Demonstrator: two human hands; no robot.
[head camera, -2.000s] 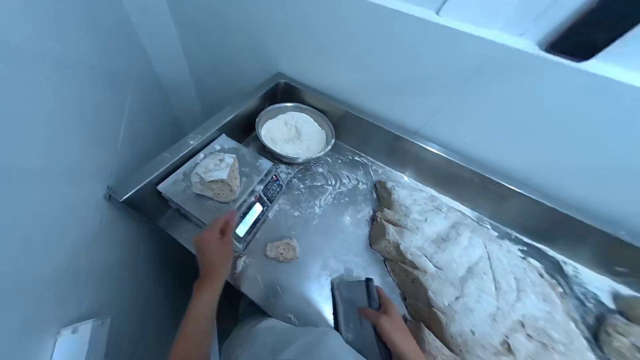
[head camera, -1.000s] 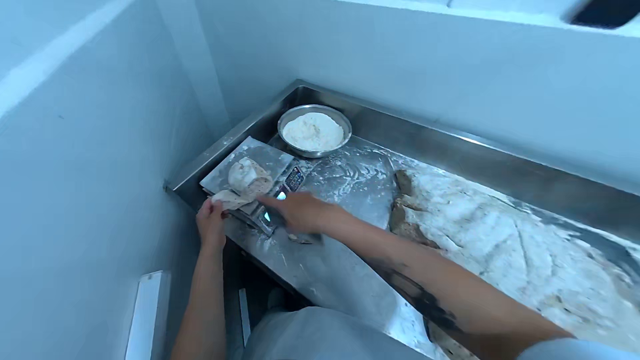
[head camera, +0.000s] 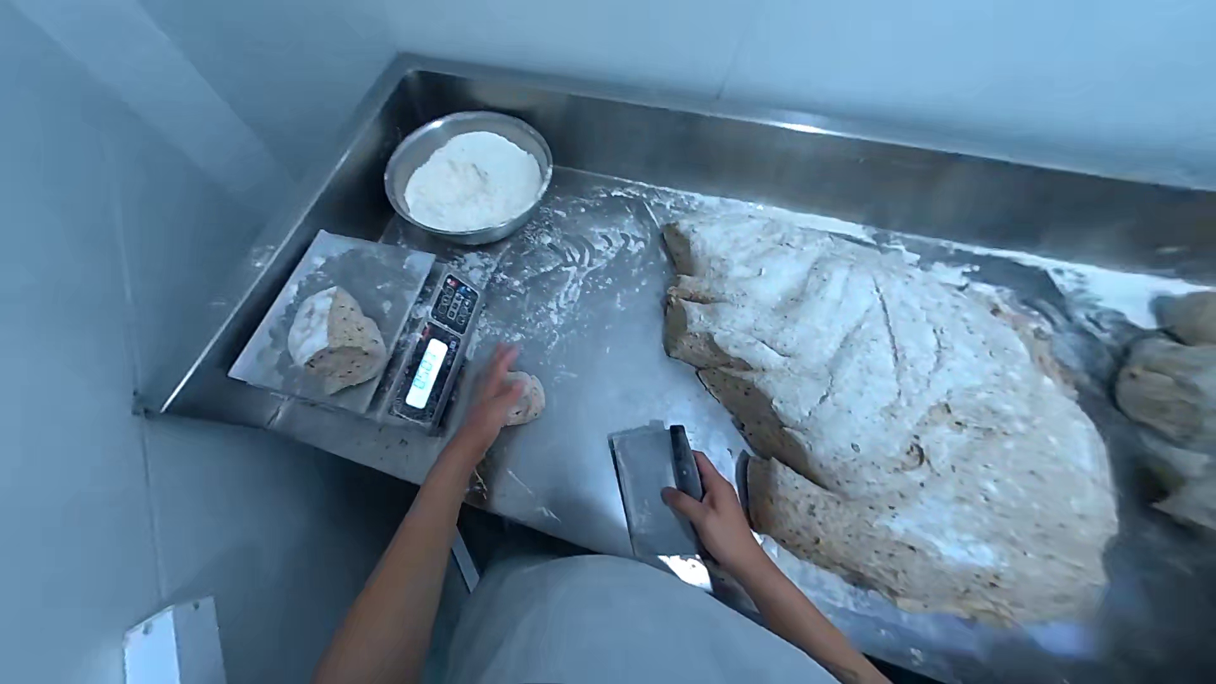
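My left hand (head camera: 491, 401) is beside a small scrap of dough (head camera: 525, 399) on the steel worktop, fingers partly over it; whether it grips the scrap is unclear. In my right hand (head camera: 714, 508) is a bench scraper (head camera: 655, 489) with a dark handle, held near the front edge. To the left, a cut piece of dough (head camera: 336, 338) rests on the plate of a digital scale (head camera: 425, 372), whose display is lit. A large floured mass of seeded dough (head camera: 912, 418) lies to the right of the scraper, with cut edges on its left side.
Behind the scale, a steel bowl (head camera: 469, 229) holds white flour (head camera: 473, 180). The worktop (head camera: 598, 351) has scattered flour and a raised steel rim (head camera: 807, 147) along the wall. More dough pieces (head camera: 1173, 389) lie at the far right.
Both hands have moved away from the scale, where they were at the dough one second ago. My right hand has come back to the front edge at the right.
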